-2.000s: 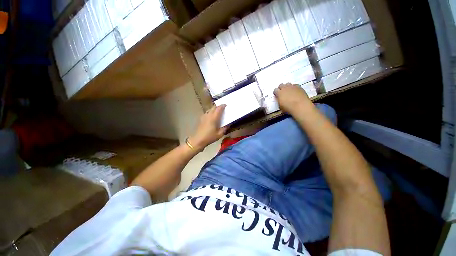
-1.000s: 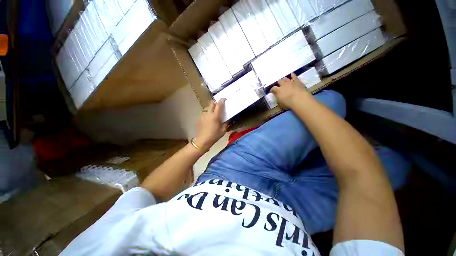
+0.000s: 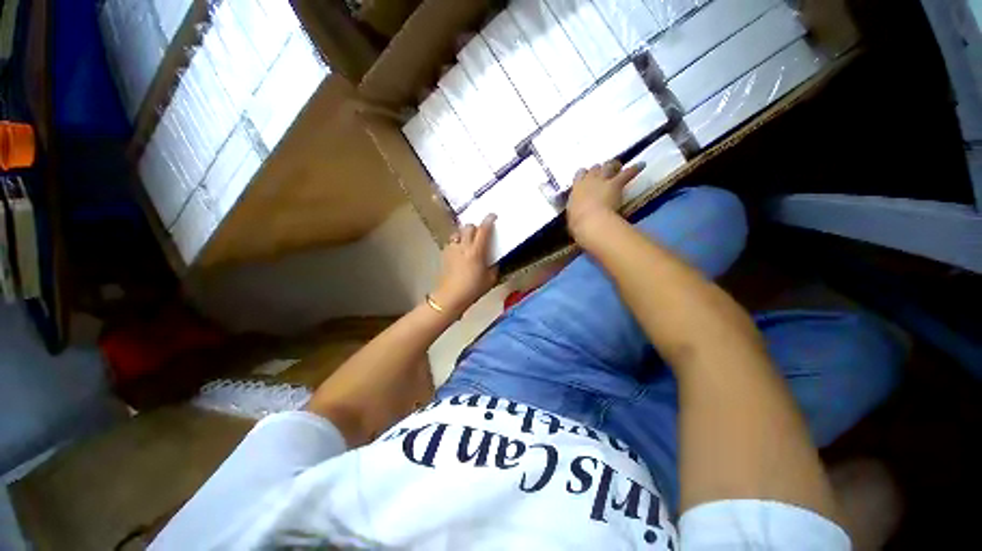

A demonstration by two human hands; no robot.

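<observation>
A brown shipping carton [image 3: 409, 183] holds rows of white retail boxes, some in clear wrap. My left hand [image 3: 470, 258] is at the near left corner, its fingertips on the left end of a white box [image 3: 511, 207]. Whether it grips this box is unclear. My right hand [image 3: 599, 196] lies at the carton's near side, right of that box, with fingers spread over the near edge of another white box [image 3: 600, 124]. A lower white box [image 3: 659, 164] shows partly beside its fingertips. A dark gap runs along the near wall.
A neighbouring carton [image 3: 291, 172] with wrapped white boxes [image 3: 221, 140] stands at left. A closed carton [image 3: 118, 457] with a white ridged strip [image 3: 253, 396] is at lower left, near a red item [image 3: 162, 350]. A pale bar [image 3: 872, 228] crosses at right. My knees are against the carton's near side.
The view has shifted. My right hand has moved left along the near wall, closer to my left hand. The left box sits lower and farther in than at first.
</observation>
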